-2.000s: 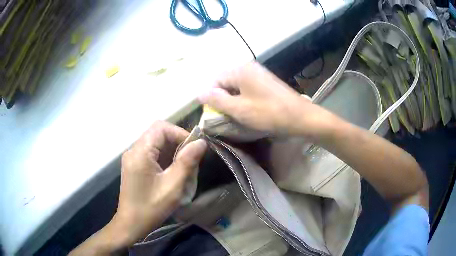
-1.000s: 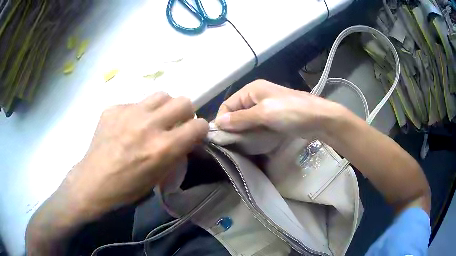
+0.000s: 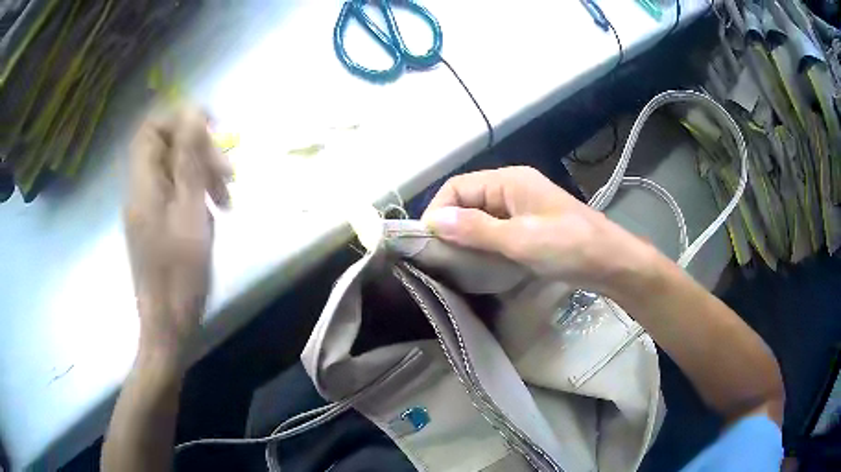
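Note:
The beige tote bag (image 3: 544,323) lies open-mouthed across my lap. My right hand (image 3: 516,221) pinches its top edge beside the upper corner. A pale strip end (image 3: 367,226) and loose threads stick out at that corner. The zipper (image 3: 452,336) runs down inside the mouth. My left hand (image 3: 180,175) is blurred, off the bag and over the table near yellow offcuts; whether it holds anything cannot be told. A blue round spot (image 3: 415,418) shows on the inner wall, and wrapped metal hardware (image 3: 579,306) on the right side.
Scissors with teal looped handles (image 3: 389,39) lie on the white table (image 3: 277,207), a dark cord running over its edge. A slim corded tool (image 3: 597,13) lies at the far edge. Stacked bag pieces stand at left (image 3: 60,88) and right (image 3: 784,138). Bag handles (image 3: 743,147) loop at right.
My left hand has left the bag corner and moved up and left over the table. My right hand still pinches the edge. The strip end and threads are now exposed.

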